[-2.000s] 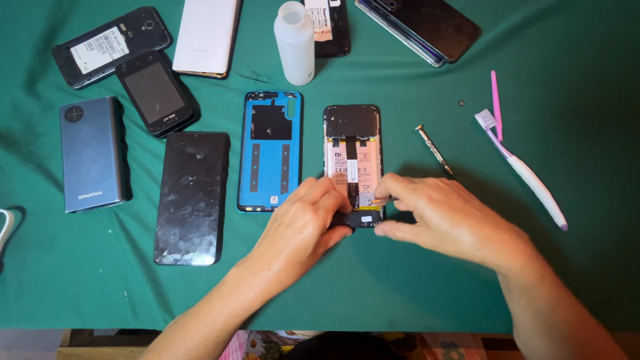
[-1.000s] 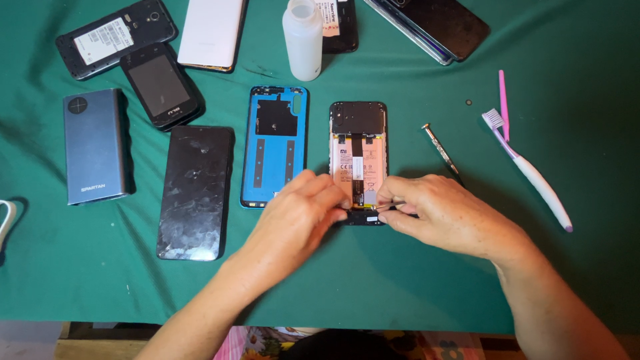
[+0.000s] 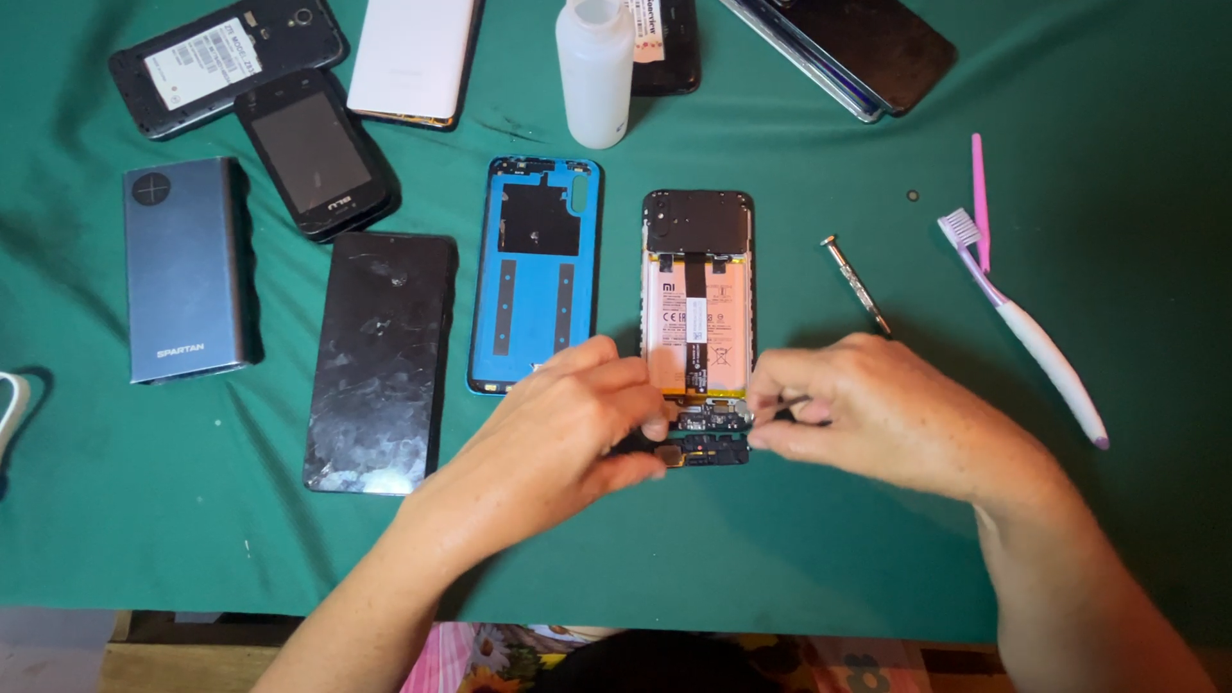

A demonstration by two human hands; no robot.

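Observation:
A smartphone without its back cover (image 3: 700, 308) lies upright on the green cloth, its battery and ribbon cable showing and a small circuit board (image 3: 712, 416) bare at its lower end. Just below that board is the black lower speaker module (image 3: 717, 449), tilted off the phone. My left hand (image 3: 587, 414) grips this module's left end between thumb and fingers. At the phone's lower right edge, my right hand (image 3: 847, 414) holds a thin metal tool (image 3: 784, 404), mostly hidden by the fingers. The blue back cover (image 3: 529, 289) lies left of the phone, inside up.
A screwdriver (image 3: 855, 284), a toothbrush (image 3: 1030, 337) and a pink stick (image 3: 980, 197) lie at the right. Behind stand a white plastic bottle (image 3: 595, 87) and dark phones (image 3: 866, 48). A power bank (image 3: 183, 269), a cracked black phone (image 3: 378, 356) and several other phones lie left.
The black lower module was seated on the phone; now it is lifted away and lies below the bottom edge, baring the small board. My left hand has moved down with it.

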